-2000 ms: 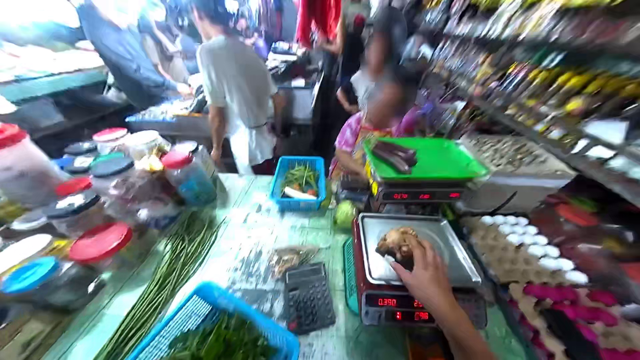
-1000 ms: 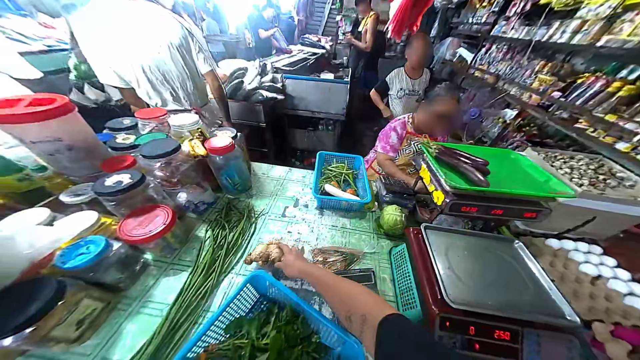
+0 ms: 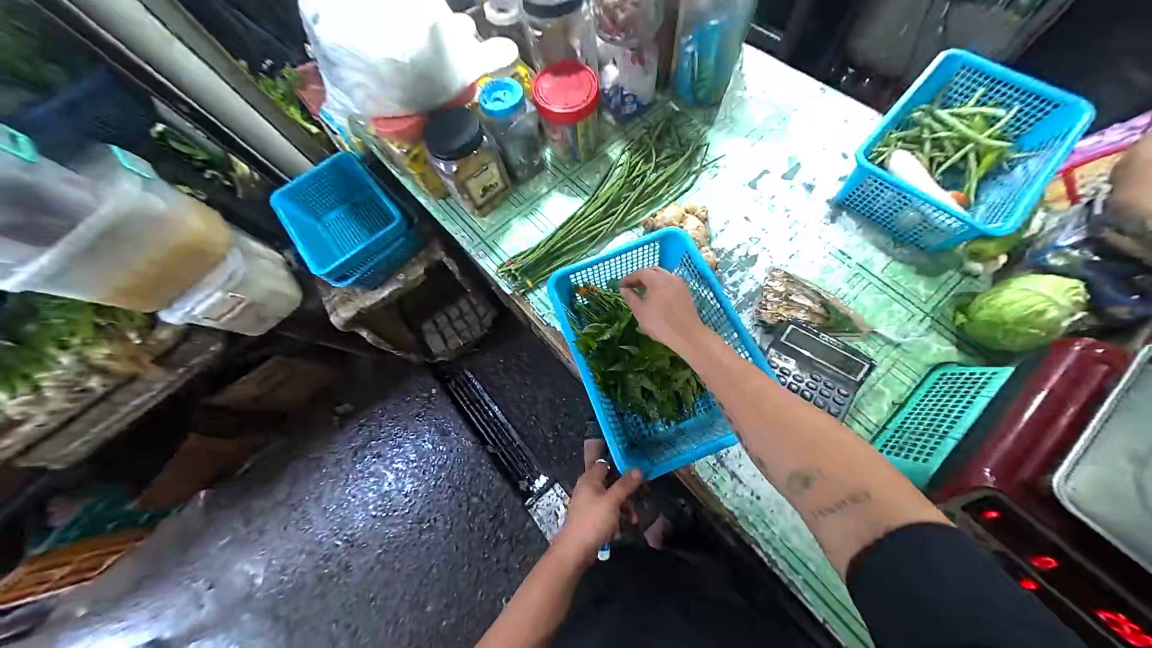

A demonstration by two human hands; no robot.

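Observation:
A blue plastic basket (image 3: 720,441) of leafy greens (image 3: 643,364) straddles the table's near edge. My left hand (image 3: 596,508) is at the basket's near end, thumb over the rim and a ring on one finger; a pen-like thing shows beneath it. Inside the basket, my right hand (image 3: 661,306) has its fingertips closed on the stems of the greens. Ginger roots (image 3: 684,220) lie just behind the basket, beside a bundle of long green beans (image 3: 621,193). To the right are a wrapped bundle of small dried pieces (image 3: 792,297) and a black calculator (image 3: 819,364).
Lidded jars (image 3: 565,99) line the table's back left. A second blue basket (image 3: 1035,108) holds green beans and a white vegetable. At right are a cabbage (image 3: 1026,310), a green basket (image 3: 940,418) and a red scale (image 3: 1035,423). Stacked blue baskets (image 3: 337,216) stand left, above wet floor.
My right hand has left the ginger, now lying behind the basket, and reached into the greens. My left hand has come into view at the basket rim. The view has swung left and down.

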